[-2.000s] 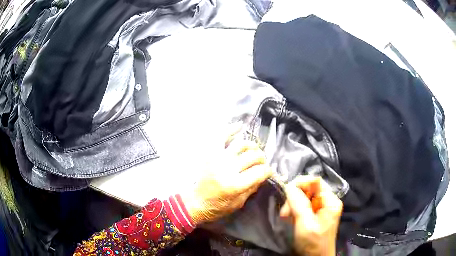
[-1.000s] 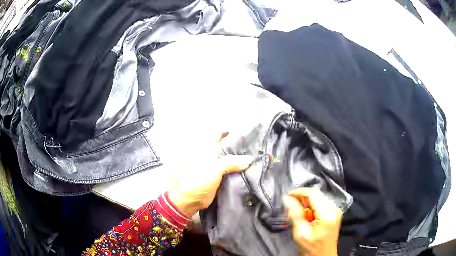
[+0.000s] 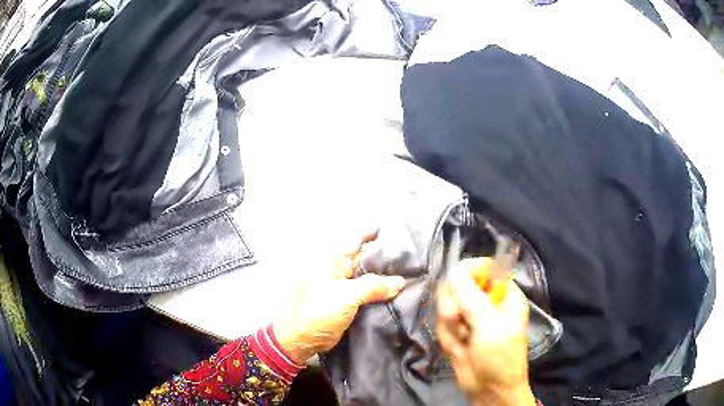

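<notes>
A washed grey-black denim jacket lies bunched in front of me, with its plain black lining spread to the right. My left hand holds the grey cloth at its left side, thumb on top; the fingers under the cloth are partly hidden. My right hand is blurred over the curved seamed opening. It is closed around orange-handled thread snips, whose blurred metal tips point up. Loose thread ends are too small to tell.
Another grey-black jacket lies on the left, its hem band with pale buttons near the edge of the white table. More dark jackets with yellow-green marks are heaped at the far left. Dark cloth hangs below the table edge.
My right hand has moved up over the opening, and the snips' tips now show above it. My left hand keeps its place on the cloth, which has shifted slightly down.
</notes>
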